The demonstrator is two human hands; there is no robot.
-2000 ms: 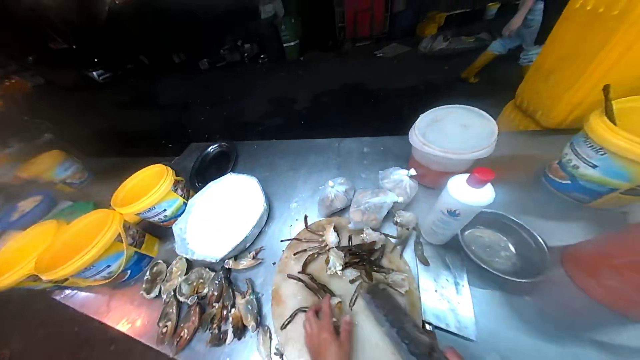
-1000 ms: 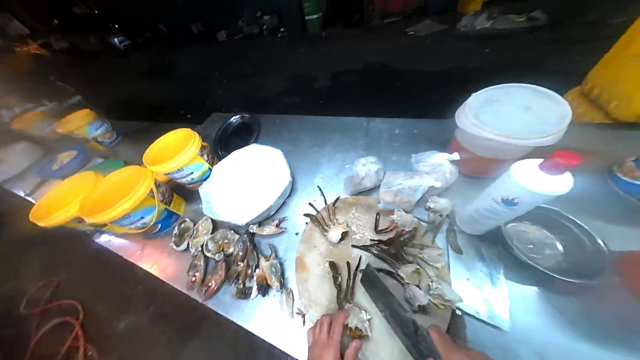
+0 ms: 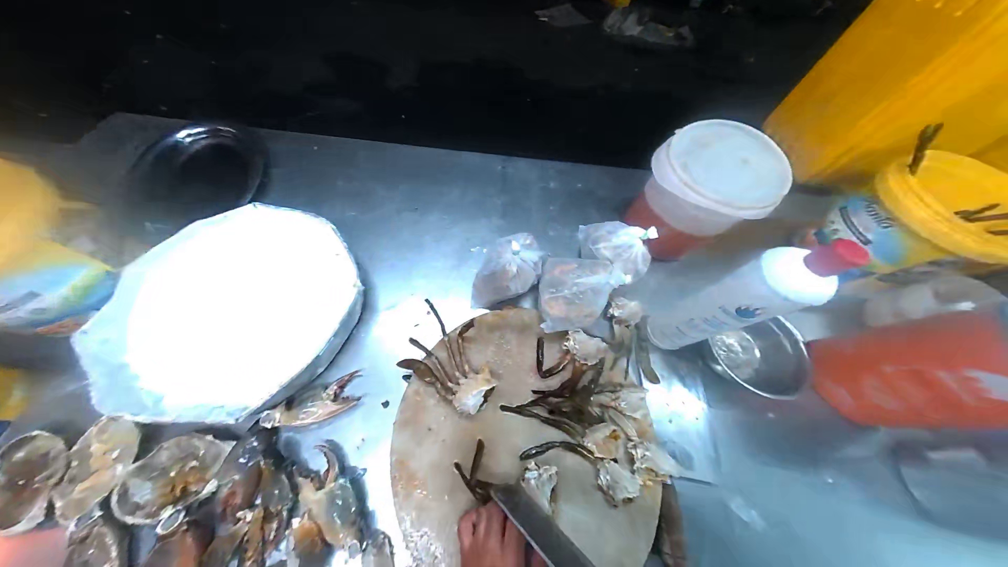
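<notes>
My left hand (image 3: 490,537) is at the lower edge of a round, pale cutting board (image 3: 441,504), its fingers bent beside dark crab legs (image 3: 475,476). A broad knife blade (image 3: 539,524) lies slantwise against those fingers, its tip near the legs; its handle and my right hand are out of the frame. Just right of the blade tip is a whitish piece of crab body (image 3: 541,482). Another crab piece with legs (image 3: 472,391) rests at the board's upper left, and a heap of crab pieces (image 3: 575,402) covers its right side.
Crab shells (image 3: 169,476) and claws (image 3: 331,500) lie left, below a white-covered slab (image 3: 236,315). Tied plastic bags (image 3: 508,270) sit behind the board. To the right are a lidded tub (image 3: 720,177), a white bottle (image 3: 740,299), a metal bowl (image 3: 760,358) and a yellow bucket (image 3: 945,205).
The crab piece that was by my left hand one second ago now shows with its legs and whitish body on opposite sides of the blade tip. The view has shifted.
</notes>
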